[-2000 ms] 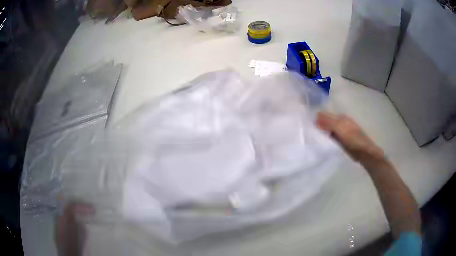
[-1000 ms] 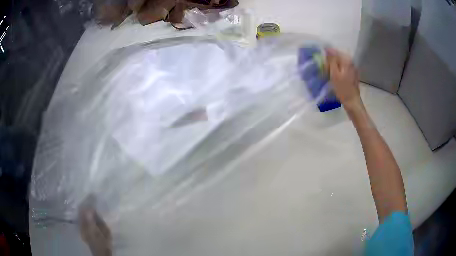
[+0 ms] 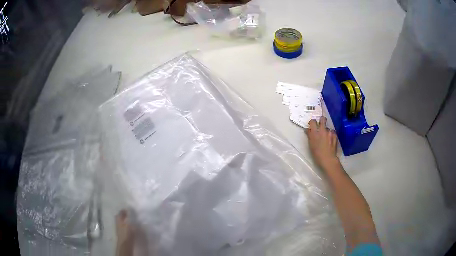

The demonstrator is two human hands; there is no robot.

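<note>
A clear polybag (image 3: 165, 115) with small dark print lies on the table in front of me, with white wrapped contents inside. My left hand (image 3: 126, 232) is blurred at the bag's lower left edge; its grip cannot be made out. My right hand (image 3: 322, 142) reaches past the bag, its fingertips on the near end of a pile of white barcode labels (image 3: 306, 104). Whether it grips a label cannot be told. The blue tape dispenser (image 3: 350, 112) with a yellow-centred roll stands just right of that hand.
Flat empty polybags (image 3: 60, 165) lie at the left. A stack of spare tape rolls (image 3: 288, 42) stands beyond the labels. Crumpled clear plastic (image 3: 232, 21) and brown pieces (image 3: 150, 6) are at the far side. Grey boxy bags (image 3: 420, 75) stand at the right.
The polybag, earlier spread and blurred in motion, now lies flatter and nearer me with its print showing. My right hand has moved from beside the dispenser down to the labels.
</note>
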